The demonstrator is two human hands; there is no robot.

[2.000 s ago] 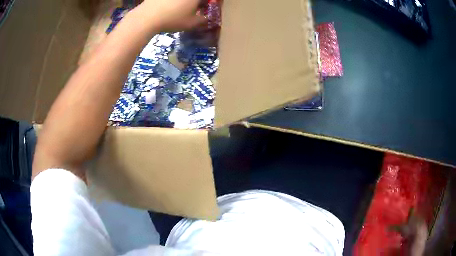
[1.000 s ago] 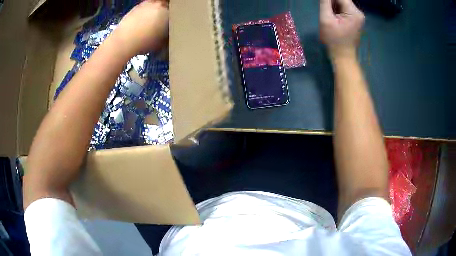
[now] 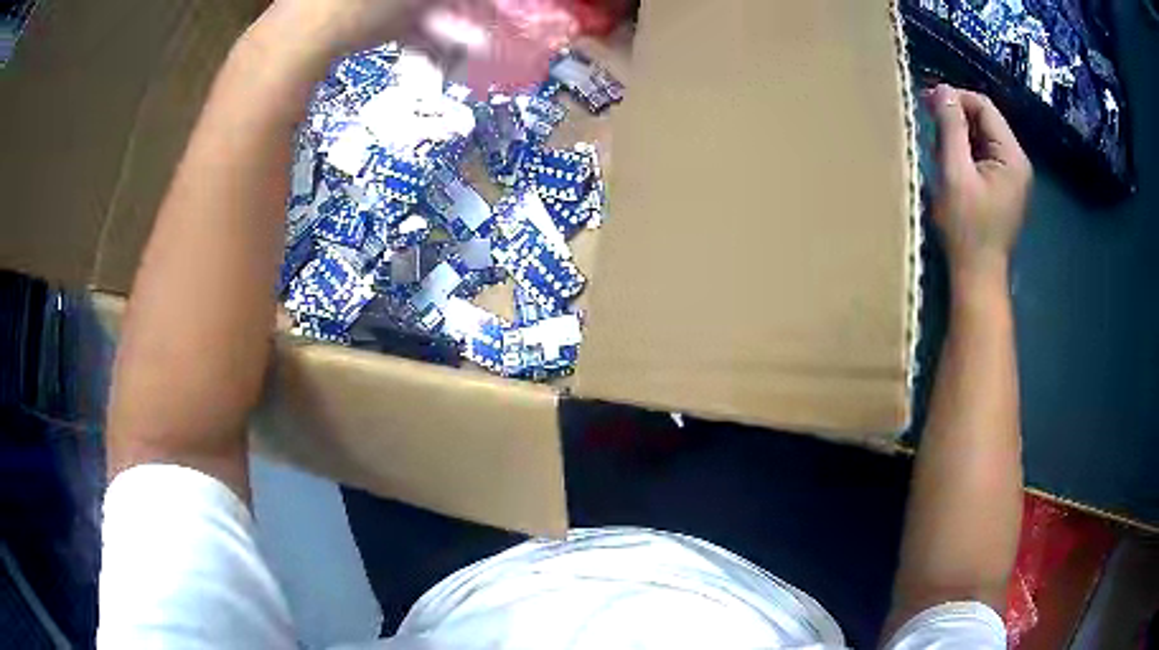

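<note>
The open carton (image 3: 750, 216) holds a loose pile of small blue circuit boards (image 3: 439, 235). My left hand (image 3: 362, 15) is over the carton at the top edge, its fingers blurred and partly cut off. It appears closed on a blurred red bubble bag (image 3: 515, 45) above the boards. My right hand (image 3: 981, 159) is over the table, just right of the carton's flap. Its fingers are curled, with nothing visible in them; the inside of the hand is hidden.
A black tray (image 3: 1106, 146) with silver-blue boards lies at the upper right of the dark green table (image 3: 1080, 343). Red plastic (image 3: 1055, 565) shows below the table edge at lower right. The carton's near flap (image 3: 432, 438) hangs toward my lap.
My view has shifted left, so the carton looks further right and its flap now covers the phone's place. My right hand is lower in view, beside the flap. The red bag over the boards has come into view.
</note>
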